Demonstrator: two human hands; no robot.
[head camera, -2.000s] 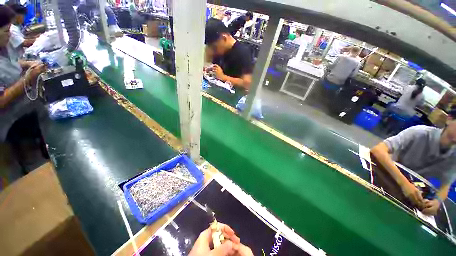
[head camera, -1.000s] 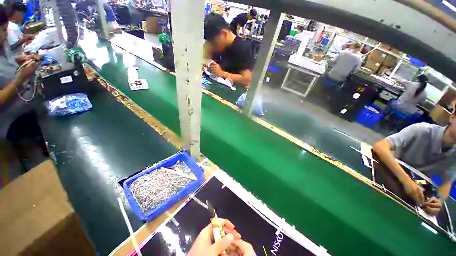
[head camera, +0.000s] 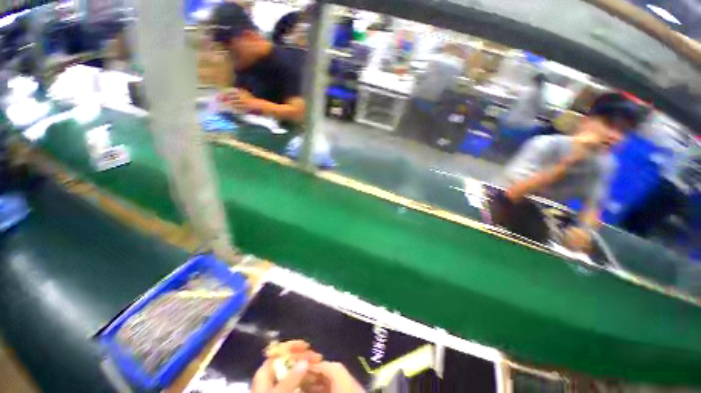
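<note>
My left hand (head camera: 278, 376) and my right hand (head camera: 329, 376) are together at the bottom edge, blurred and partly cut off. The left fingers are closed around a small cream-yellow object (head camera: 285, 362), likely the handles of cutters. The right fingers touch the left hand, and whether they hold anything is hidden. Both hands are over the black printed mat (head camera: 303, 316). To their left is a blue bin (head camera: 230, 301) of silvery-grey thin bits, with a pale strip across them.
A green conveyor belt (head camera: 338, 253) runs beyond the mat. A metal post (head camera: 181, 130) stands behind the bin. Across the belt, a person in grey (head camera: 553, 165) has one hand raised to the face, and a person in black (head camera: 269, 80) works farther left.
The view has swung right, blurring the picture and showing more of the mat's yellow and grey print. The person in grey has raised a hand. My hands are still together.
</note>
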